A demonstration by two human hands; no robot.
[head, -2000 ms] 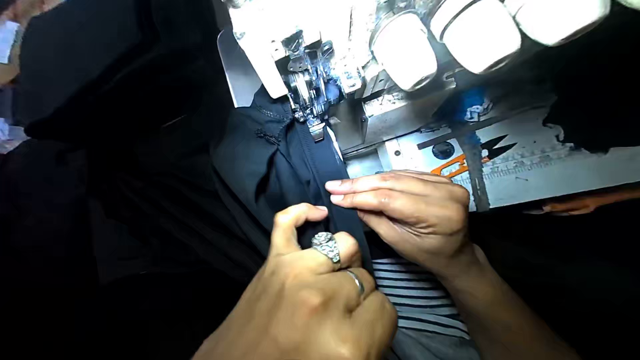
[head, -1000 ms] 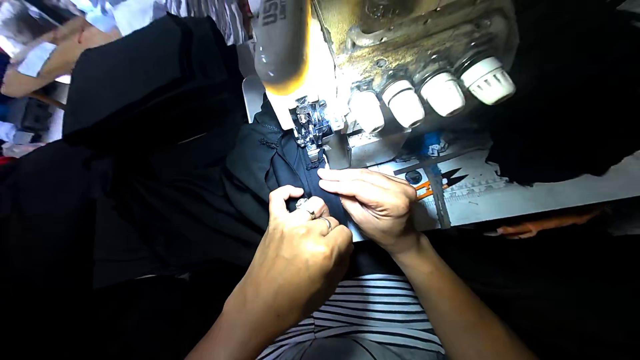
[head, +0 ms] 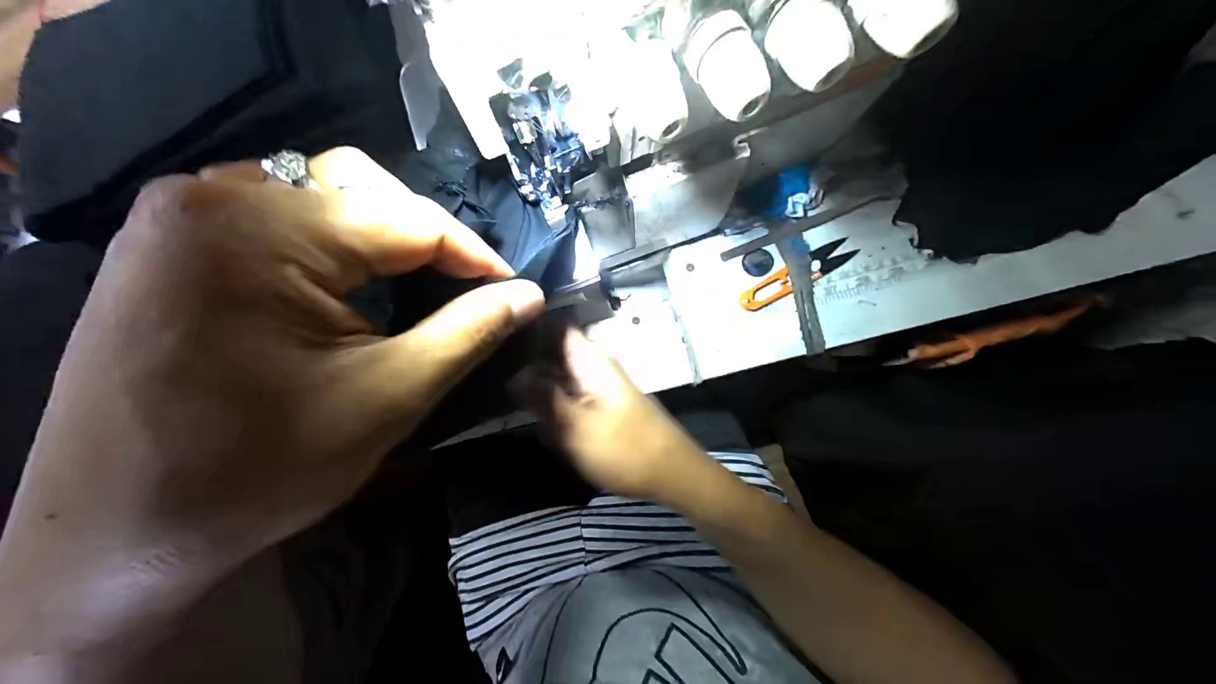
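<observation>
Black fabric lies under the presser foot of an industrial sewing machine. My left hand, with a ring on one finger, pinches an edge of the fabric between thumb and forefinger, in front of the foot and close to the camera. Just below and to the right is my right hand, blurred, near the dark cloth; its fingertips are partly hidden and its hold cannot be made out. Orange-handled thread snips rest on the machine table, to the right of both hands.
White thread-tension caps stand on the brightly lit machine head. A measuring scale runs along the table beside the snips. Dark cloth covers the far right of the table, and more black fabric is piled at the upper left.
My left hand has risen nearer the camera and now pinches the fabric edge. My right hand has dropped away from the presser foot, toward my body, and is blurred.
</observation>
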